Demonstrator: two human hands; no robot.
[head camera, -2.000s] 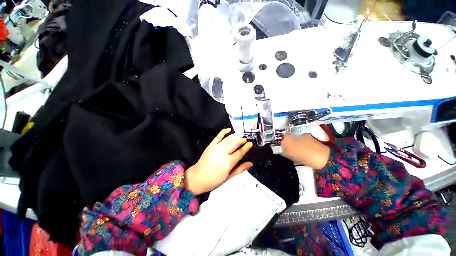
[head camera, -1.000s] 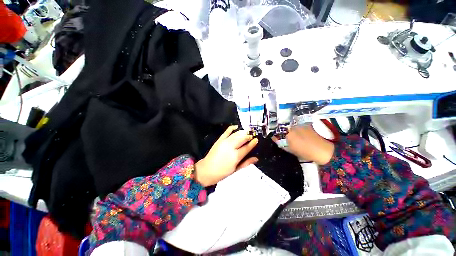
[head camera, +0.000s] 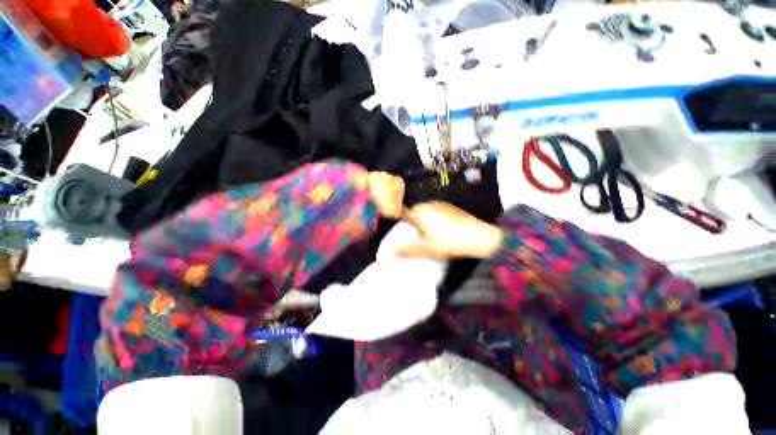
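Note:
The large black garment (head camera: 289, 119) lies heaped left of the needle area of the white sewing machine (head camera: 587, 110). My left hand (head camera: 387, 194) is partly hidden by the sleeve and curled in front of the needle area. My right hand (head camera: 451, 231) reaches leftward, close to my left hand, over the upper edge of a white cloth (head camera: 383, 293). Both hands are blurred, and whether either grips the cloth or the black fabric is unclear. The presser foot (head camera: 447, 161) stands behind the hands, with black fabric around it.
Black-handled scissors (head camera: 614, 174), small scissors with a red loop (head camera: 544, 166) and a dark green loop, and a slim red-handled tool (head camera: 689, 211) lie right of the needle. A grey round-faced device (head camera: 81, 200) stands at left. Blue crates show below the table.
Both hands have moved back from the presser foot and closer together. The view has shifted, the white cloth is bunched up, and the scissors at right are now uncovered.

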